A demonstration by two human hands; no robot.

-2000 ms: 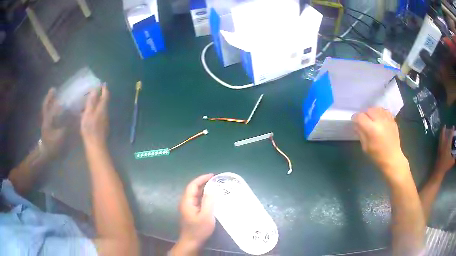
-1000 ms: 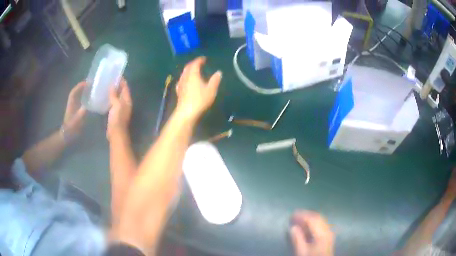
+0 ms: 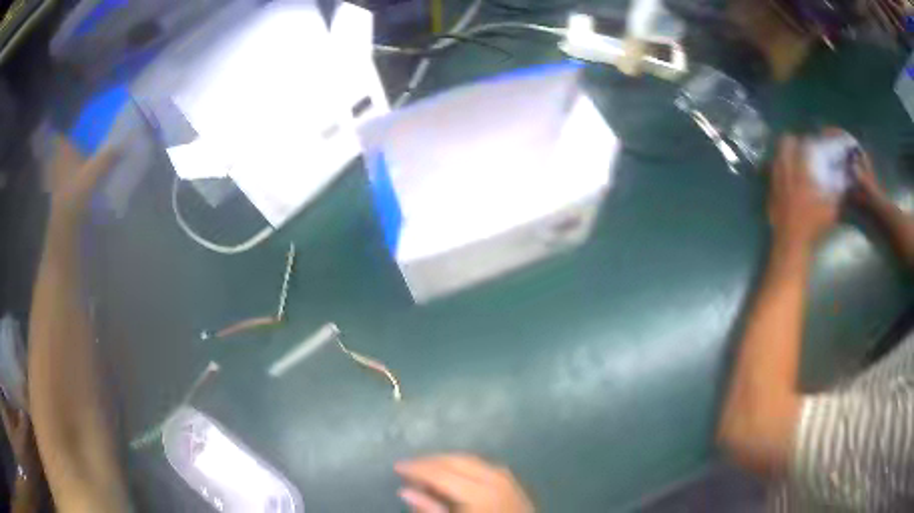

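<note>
The white oval cover plate point(image 3: 233, 467) lies on the dark green table at the bottom left, partly cut off by the picture's edge. My left hand point(image 3: 80, 165) is blurred at the far upper left, against the blue part of a box point(image 3: 100, 118); whether it grips is unclear. My right hand point(image 3: 466, 485) is at the bottom centre, partly cut off, empty with its fingers extended. A white strip with lead point(image 3: 304, 350) and a thinner one point(image 3: 287, 282) lie above the plate. The green LED strip board point(image 3: 150, 436) lies beside it.
Open white-and-blue boxes point(image 3: 481, 190) stand in the centre and upper left point(image 3: 271, 110). A white cable point(image 3: 222, 247) curves at the left box. Clear small bags point(image 3: 724, 108) lie upper right. Another person's hands point(image 3: 805, 195) hold a white object at right.
The view has turned right, so the table things shift left. My left hand has reached from above the plate to the blue box part. My right hand stays low, with its fingers now stretched out.
</note>
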